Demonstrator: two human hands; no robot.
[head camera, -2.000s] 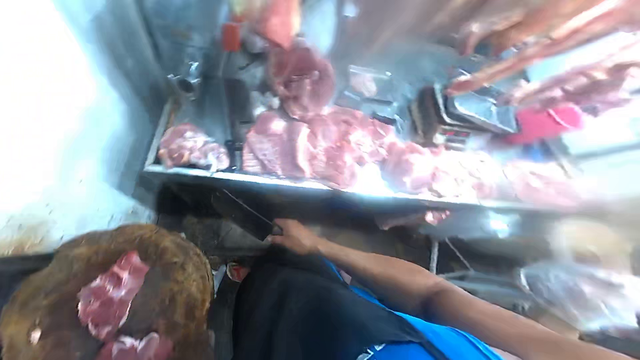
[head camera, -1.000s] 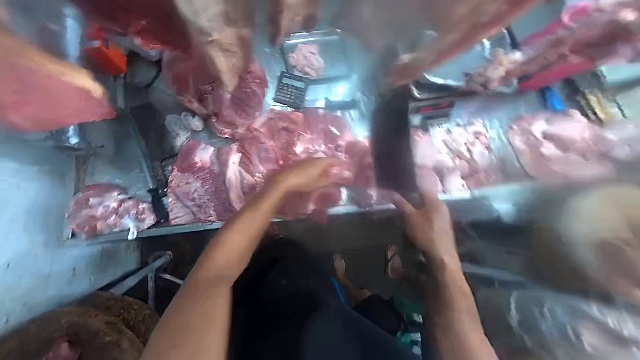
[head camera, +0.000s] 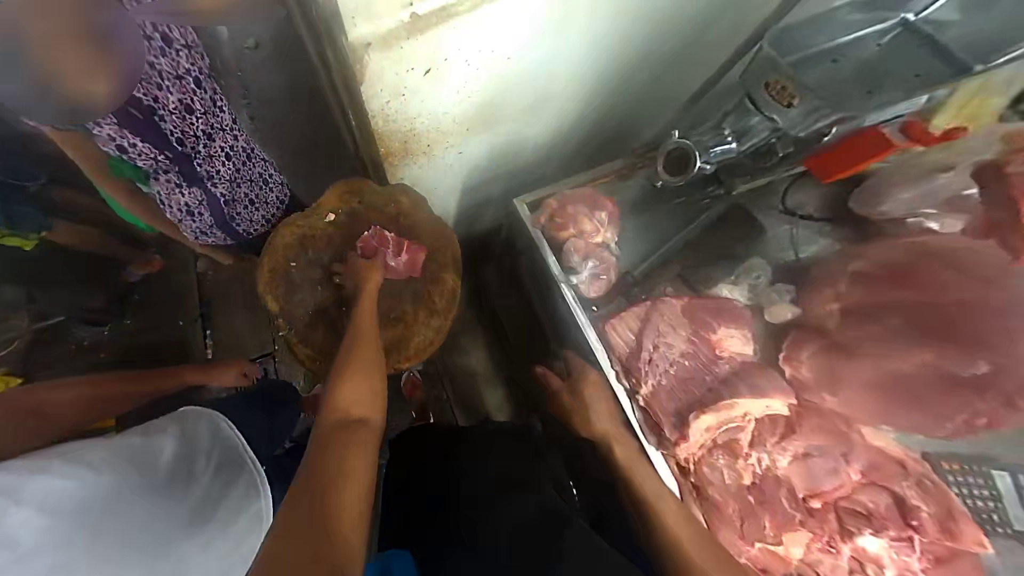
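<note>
A piece of raw meat (head camera: 396, 254) lies on a round wooden chopping block (head camera: 420, 328). My left hand (head camera: 360, 272) is at the left end of this piece, with its fingers curled against it and partly hidden under the hand. My right hand (head camera: 578, 394) is beside the metal rim of the meat counter (head camera: 588, 332), fingers apart, with nothing seen in it. Large cuts of raw meat (head camera: 680, 352) lie on the counter to its right. Two plastic-wrapped portions of meat (head camera: 588, 232) rest in the counter's near corner.
One person in patterned clothing (head camera: 200, 136) stands beyond the block. Another person's forearm (head camera: 152, 388) reaches in from the left. A metal meat grinder (head camera: 688, 160), a red object (head camera: 852, 154) and a calculator (head camera: 980, 492) are at the counter. Large meat (head camera: 920, 328) is close on the right.
The view has swung left to the block. My left hand has gone from the counter meat to the piece on the block. The cleaver by my right hand earlier is no longer seen.
</note>
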